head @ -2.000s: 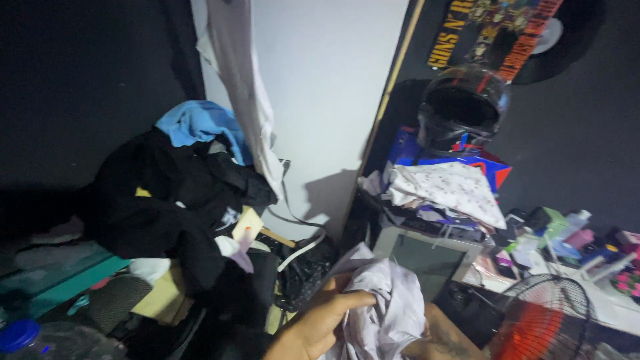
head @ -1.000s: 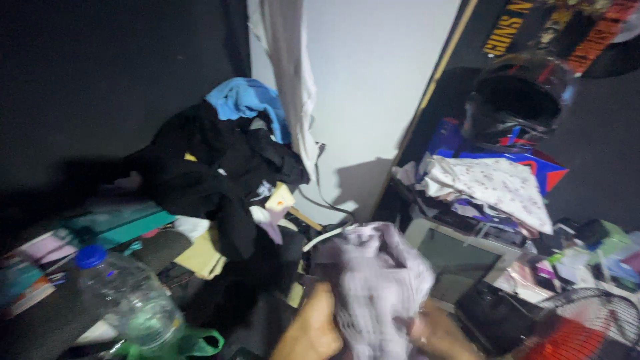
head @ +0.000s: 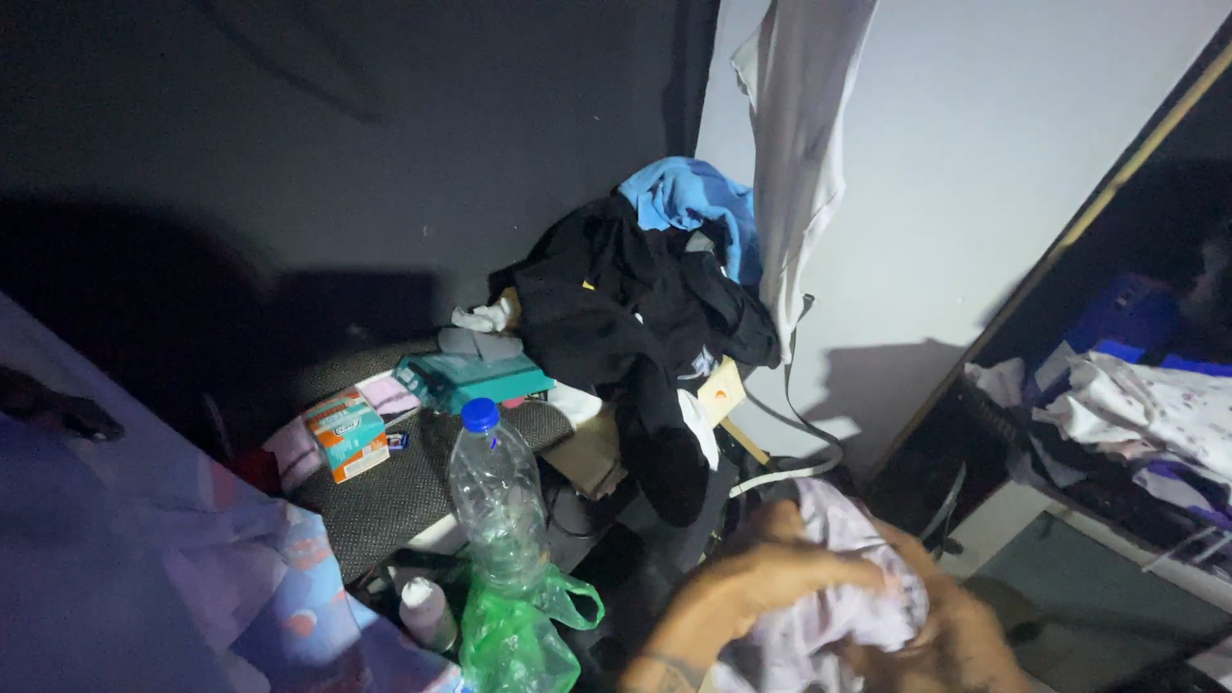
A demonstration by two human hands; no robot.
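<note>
Both my hands are at the lower right, blurred, around a bunched pale lilac cloth (head: 833, 616). My left hand (head: 770, 577) reaches over the cloth from its left side, fingers curled onto it. On the cloth's right side is my right hand (head: 938, 606), its fingers partly hidden by the folds. Up and to the left of my hands lies a heap of black clothes (head: 626, 298) with a light blue cloth (head: 693, 197) on top. A long pale cloth (head: 804, 144) hangs down beside the heap.
Left of my hands stand a clear plastic bottle (head: 499, 500) with a blue cap, a green plastic bag (head: 515, 626) and a small white bottle (head: 426, 613). Farther left are a small box (head: 348, 438) and blue patterned fabric (head: 318, 597). White patterned cloth (head: 1145, 404) lies at right.
The view has swung left, bringing the small box and blue fabric into sight. My left hand has come over the top of the lilac cloth, which is bunched smaller than one second ago.
</note>
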